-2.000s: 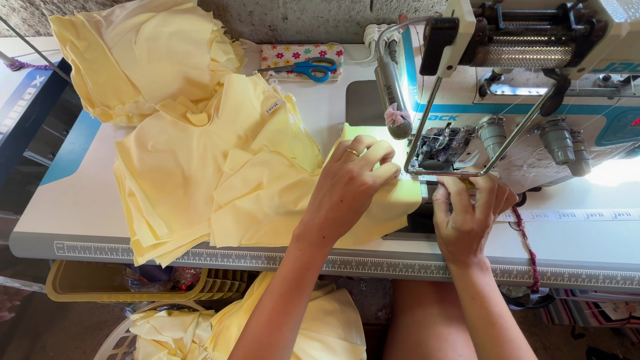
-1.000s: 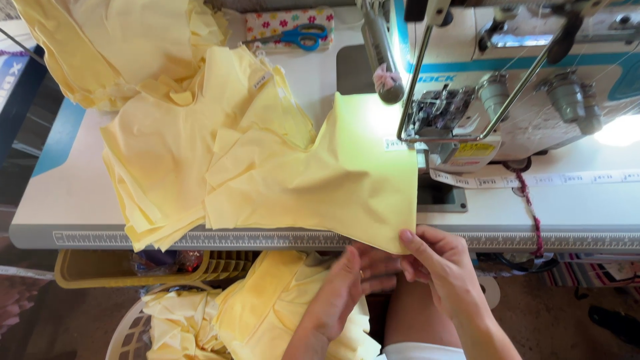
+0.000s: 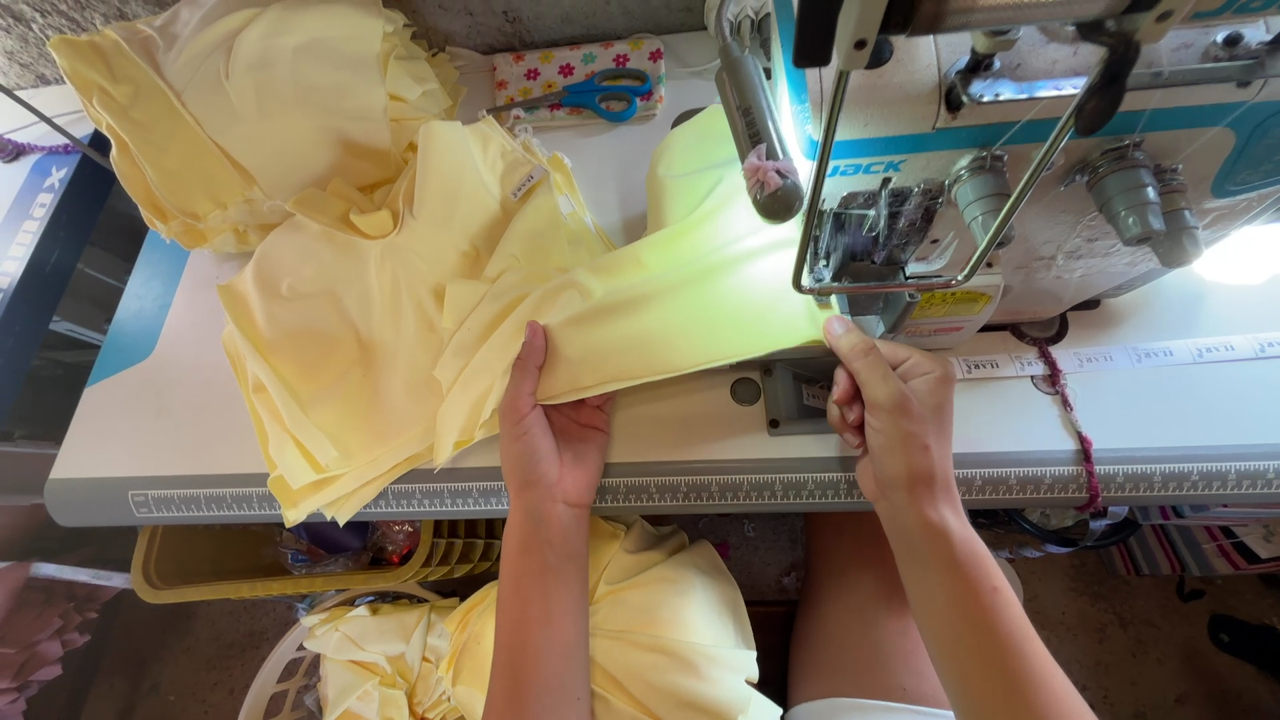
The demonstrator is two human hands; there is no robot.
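Note:
A pale yellow fabric piece (image 3: 690, 290) lies across the table, its right corner at the presser-foot area of a Jack sewing machine (image 3: 890, 240). My left hand (image 3: 555, 430) grips its lower edge, thumb on top and fingers beneath. Thumb and fingers of my right hand (image 3: 885, 410) pinch the right corner just below the machine's wire guard (image 3: 900, 285). Left of the held piece, stacked yellow fabric pieces (image 3: 340, 300) lie partly under it, one with a small sewn label (image 3: 529, 182). The needle is hidden from view.
Blue-handled scissors (image 3: 605, 95) rest on a floral cloth (image 3: 510, 72) at the back. Another yellow fabric pile (image 3: 270, 100) stands at the back left. A label tape (image 3: 1150, 357) runs along the right. Below the table are a yellow basket (image 3: 160, 565) and more yellow fabric (image 3: 660, 630).
The fabric's edge has been turned from the table's front up to the machine. My right hand has moved up with the corner; my left hand has moved left and taken hold of the lower edge.

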